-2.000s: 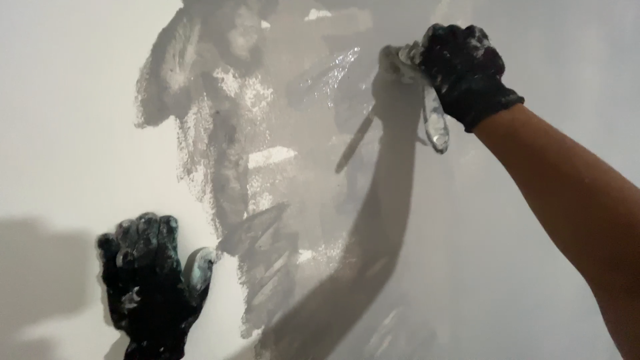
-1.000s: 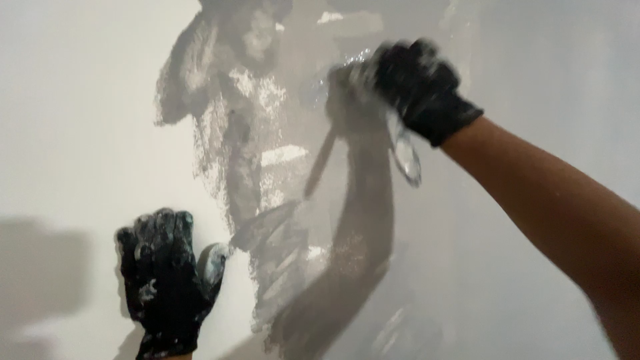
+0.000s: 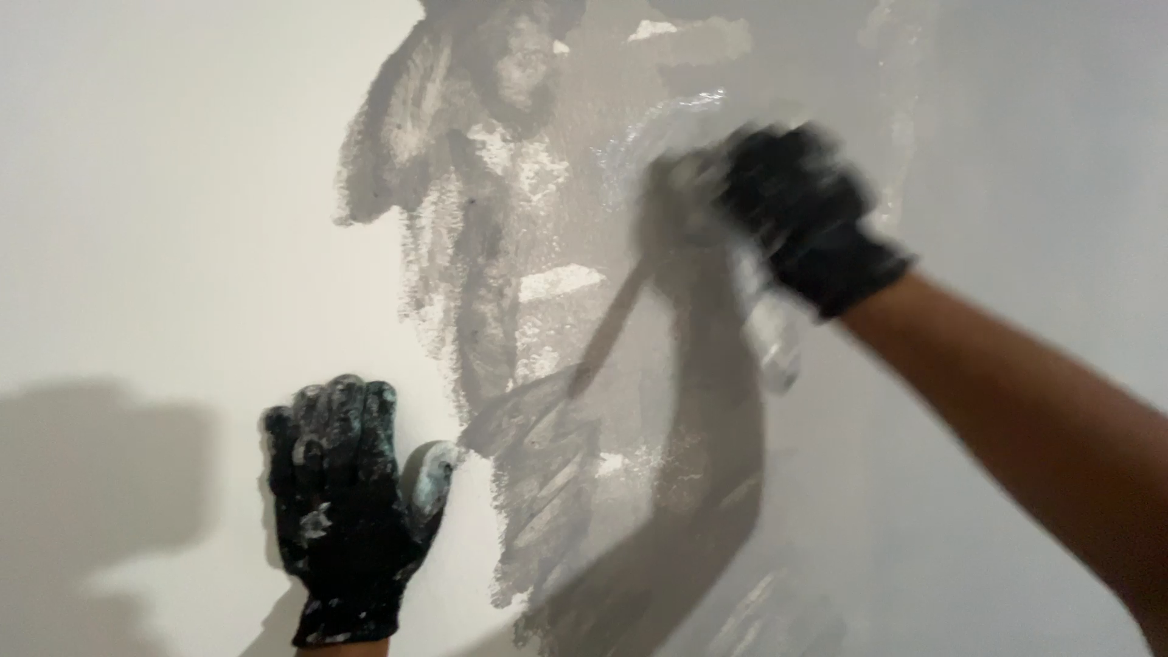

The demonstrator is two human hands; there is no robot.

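My right hand (image 3: 803, 214), in a black glove smeared with pale paint, is closed on a brush-like tool at the upper right and is blurred. The tool's pale, paint-stained handle (image 3: 774, 342) sticks out below the fist; its working end is hidden by the hand. Wet grey paint (image 3: 675, 114) glistens on the wall just left of that hand. At the lower left my left hand (image 3: 351, 502), in a black paint-spotted glove, rests on the white part of the wall, back towards me, with the thumb apart and nothing in it.
A pale wall (image 3: 182, 182) fills the view. Uneven grey paint (image 3: 479, 274) with ragged edges runs down its middle, with small white patches (image 3: 561, 281) showing through. Smoother grey paint (image 3: 1031, 164) covers the right side. Shadows of my arm and head fall on the wall.
My right hand has moved left and down along the wall with the tool in it. The left hand stays flat on the wall.
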